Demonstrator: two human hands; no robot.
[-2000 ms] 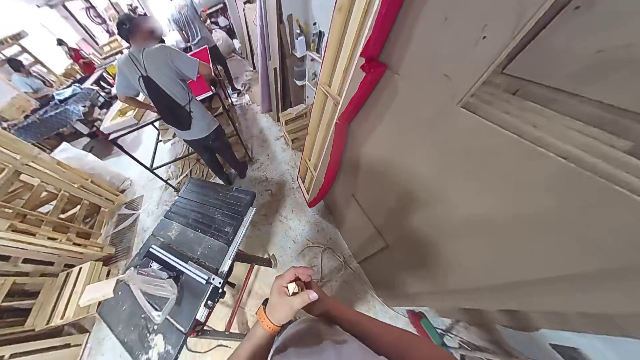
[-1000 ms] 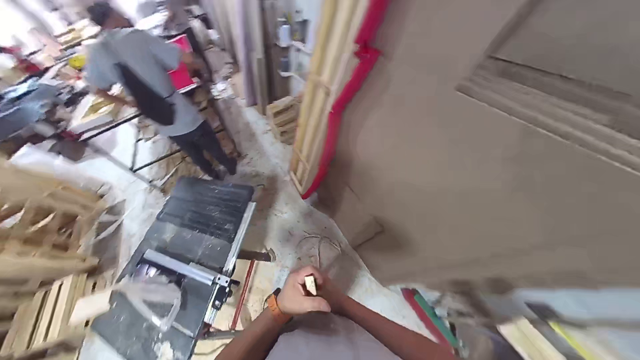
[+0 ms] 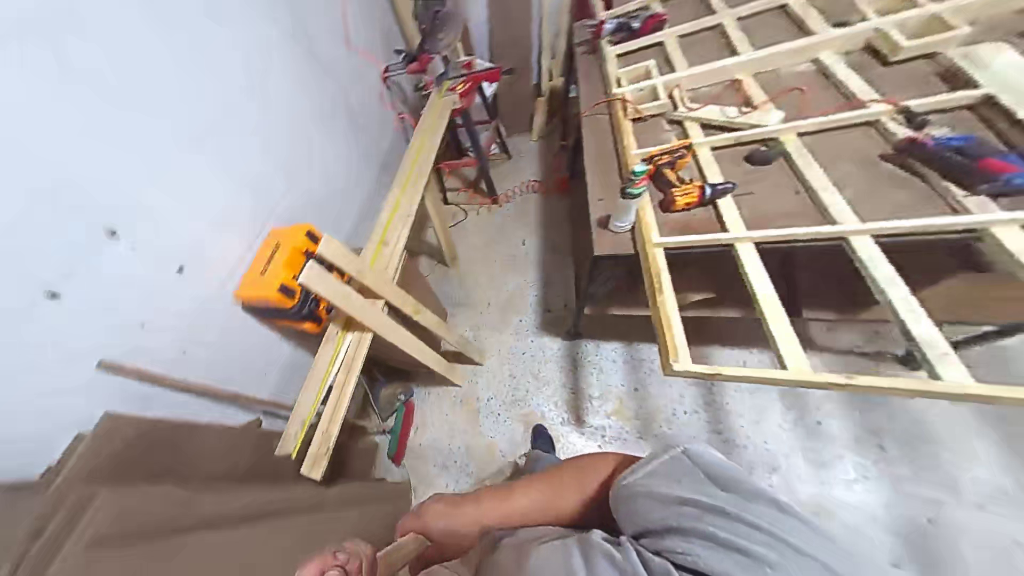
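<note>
At the bottom edge, my right hand (image 3: pixel 442 520) is closed around one end of a short wooden piece (image 3: pixel 402 552). The other end of that piece meets my left hand (image 3: pixel 340 558), whose fingers are curled against it; the frame edge cuts off part of this hand. Brown sheets (image 3: pixel 216 512) lie to the left of and beyond both hands. Ahead, long wooden boards (image 3: pixel 408 184) run away from me, with an extended yellow tape measure (image 3: pixel 392 216) along them and two shorter wooden pieces (image 3: pixel 384 320) across them.
An orange tool case (image 3: pixel 280 272) is by the white wall. A red miter saw (image 3: pixel 476 80) stands at the far end of the boards. On the right, a wooden lattice frame (image 3: pixel 744 264) overhangs a table (image 3: pixel 602 184), with an orange cordless drill (image 3: pixel 684 188) and a clear bottle (image 3: pixel 624 212) there.
The view has swung far round, from the table saw and a person in grey to the boards and lattice frame. The small wooden piece is in my hands in the earlier frames too.
</note>
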